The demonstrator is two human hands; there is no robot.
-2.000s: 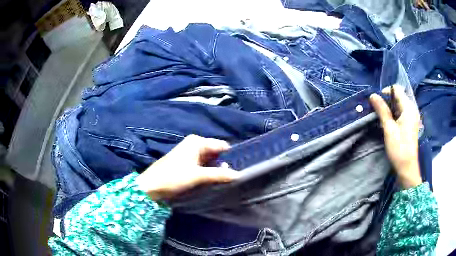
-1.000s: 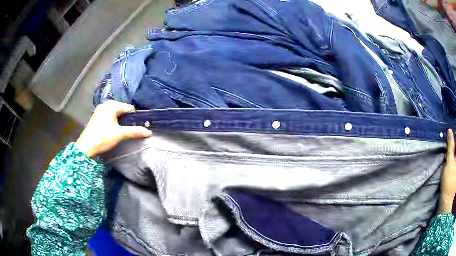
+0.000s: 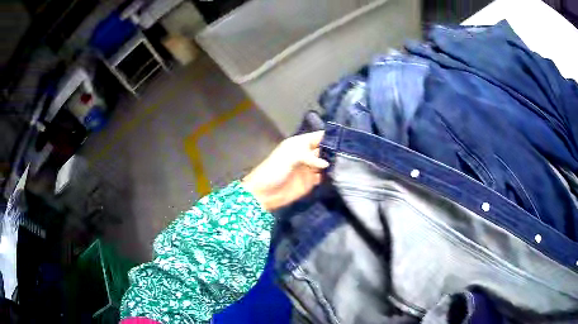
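A denim jacket [image 3: 437, 247] fills the lower right, its pale grey inside facing up. Its dark button placket [image 3: 386, 152] runs from the centre down to the right edge, with several small silvery buttons. My left hand [image 3: 295, 168] pinches the end of the placket between thumb and fingers and holds it up. My right hand is outside the picture. No snips are visible.
More dark blue jackets [image 3: 488, 107] are heaped beyond the placket. A white table corner [image 3: 539, 25] shows at the top right. A large grey bin [image 3: 298, 57] stands behind the pile. The grey floor has yellow lines [image 3: 195, 161]. A green crate [image 3: 101, 278] is at the lower left.
The view has swung left, so the jacket now sits at the right and more floor shows. My left hand still holds the placket end. My right hand has left the picture.
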